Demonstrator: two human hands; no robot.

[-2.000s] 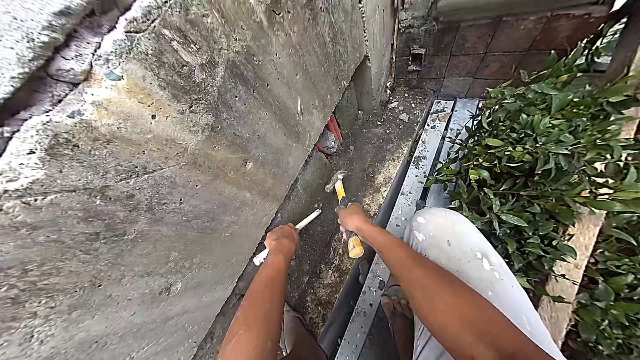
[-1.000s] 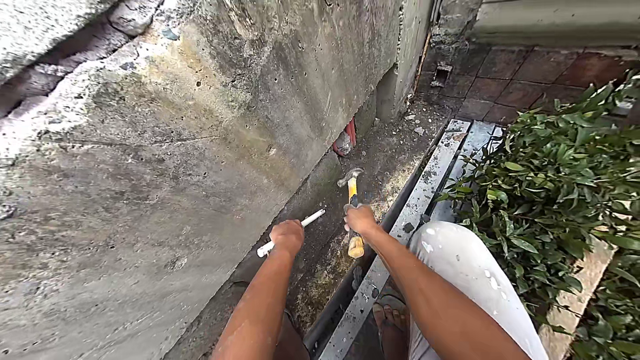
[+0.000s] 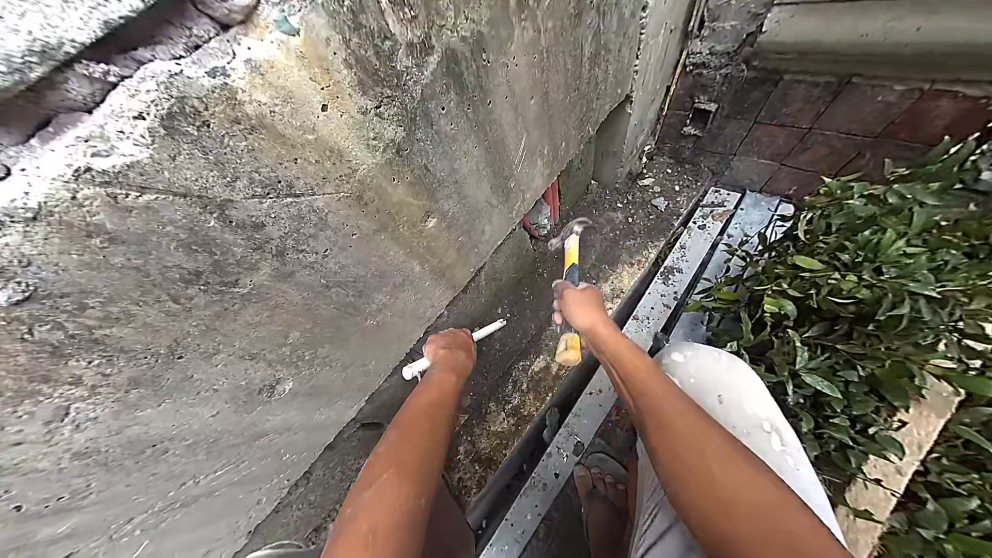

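My left hand (image 3: 450,353) is closed around a white rod or pipe (image 3: 490,330), which slants up to the right beside the foot of a concrete wall (image 3: 310,232). In my right hand (image 3: 580,304) is a claw hammer (image 3: 572,256) with a yellow and black handle, gripped partway along; its metal head points away from me and the butt of the handle shows below my fist. The hammer and the rod are apart. Beyond the hammer head, a red object (image 3: 552,203) with a greyish lump beside it sits in a recess at the base of the wall.
Metal rails (image 3: 659,298) spattered with marks run along the right side of the narrow dirt strip (image 3: 504,403). Leafy plants (image 3: 860,310) crowd the right, with a board (image 3: 899,457) among them. Reddish tiles (image 3: 821,132) lie at the back. My sandalled foot (image 3: 604,496) is below.
Both hands keep hold of the rod and the hammer. No other change is plain.
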